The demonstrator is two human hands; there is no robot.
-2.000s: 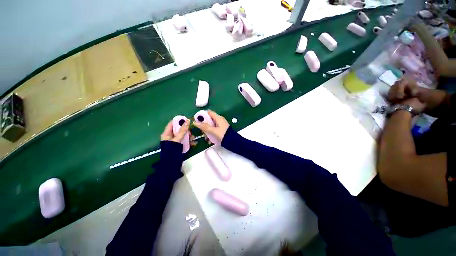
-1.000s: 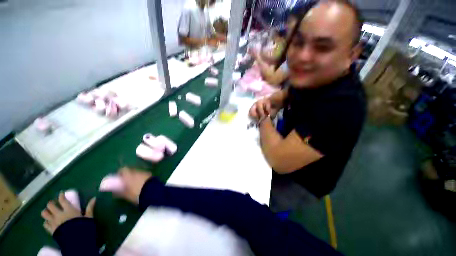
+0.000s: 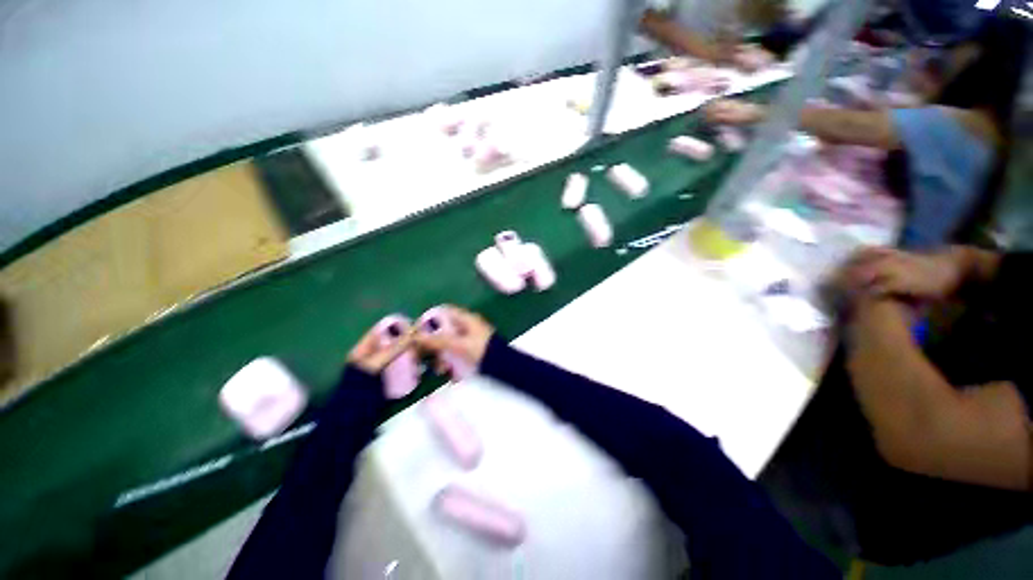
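My left hand (image 3: 370,347) holds a pink housing (image 3: 401,375) upright, its dark round spot at the top end. My right hand (image 3: 470,337) holds another pink housing (image 3: 434,325), also with a dark spot at its top. The two hands are side by side over the front edge of the green belt, with the fingertips close together. Whether a small part is between the fingertips cannot be told. Two more slim pink housings lie on the white sheet below the hands, one just under them (image 3: 454,432) and one nearer me (image 3: 481,514).
A wide pink unit (image 3: 263,397) lies on the green belt (image 3: 136,421) at left. Several housings (image 3: 515,264) lie farther along it. A brown board (image 3: 147,255) is on the far shelf. A metal post (image 3: 770,142) and a person's arms (image 3: 923,351) are at right.
My view has swung back left from the neighbour. My hands, apart over the belt a second ago, are together again, each holding a housing upright. The wide unit now lies nearer my left hand than two seconds ago.
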